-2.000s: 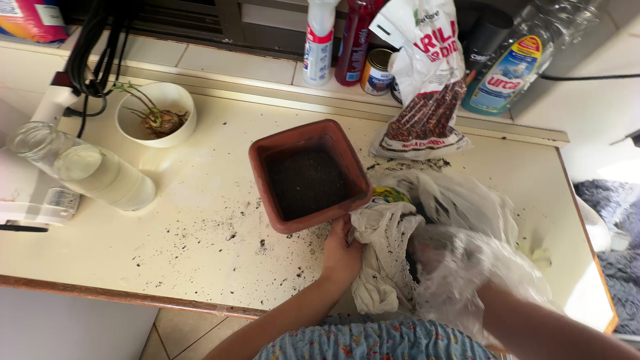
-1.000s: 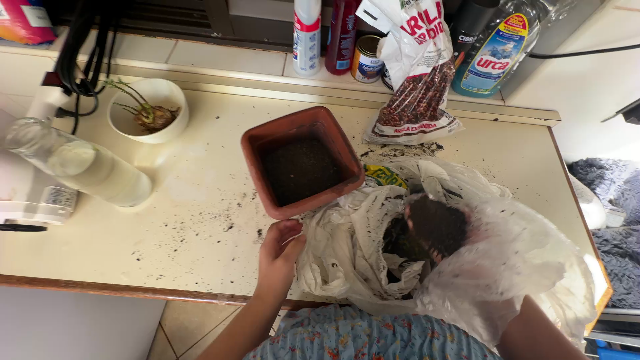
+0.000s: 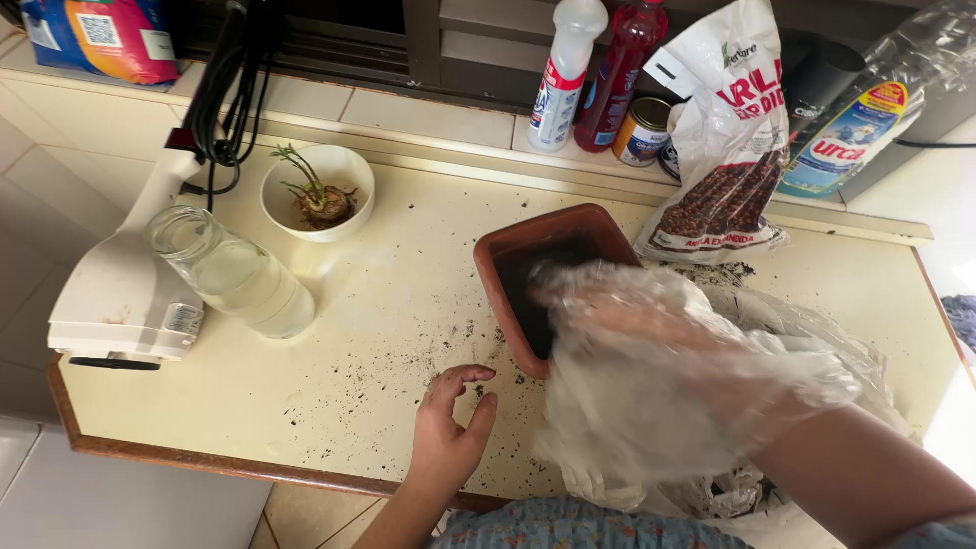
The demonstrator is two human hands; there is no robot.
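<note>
A square terracotta-coloured pot [image 3: 512,335] with dark soil inside stands on the cream counter. My right hand [image 3: 610,305], blurred and covered by a clear plastic bag [image 3: 648,404], reaches into the pot; its fingers are too blurred to tell whether they hold anything. My left hand [image 3: 456,419] is just above the counter, left of the pot's near corner, with thumb and fingers apart and nothing between them. A white plastic bag [image 3: 732,492] with dark material lies under my right forearm. Soil crumbs are scattered around the pot.
A white bowl [image 3: 356,183] holds a sprouting bulb or root. Left of it stand a glass bottle of liquid [image 3: 252,286] and a white appliance [image 3: 126,297] with black cable. An expanded clay bag [image 3: 720,152], cleaning bottles and a can [image 3: 643,133] line the back.
My right hand has moved from the white bag, where it held dark soil, to inside the pot, with the clear plastic over it. My left hand has moved away from the white bag.
</note>
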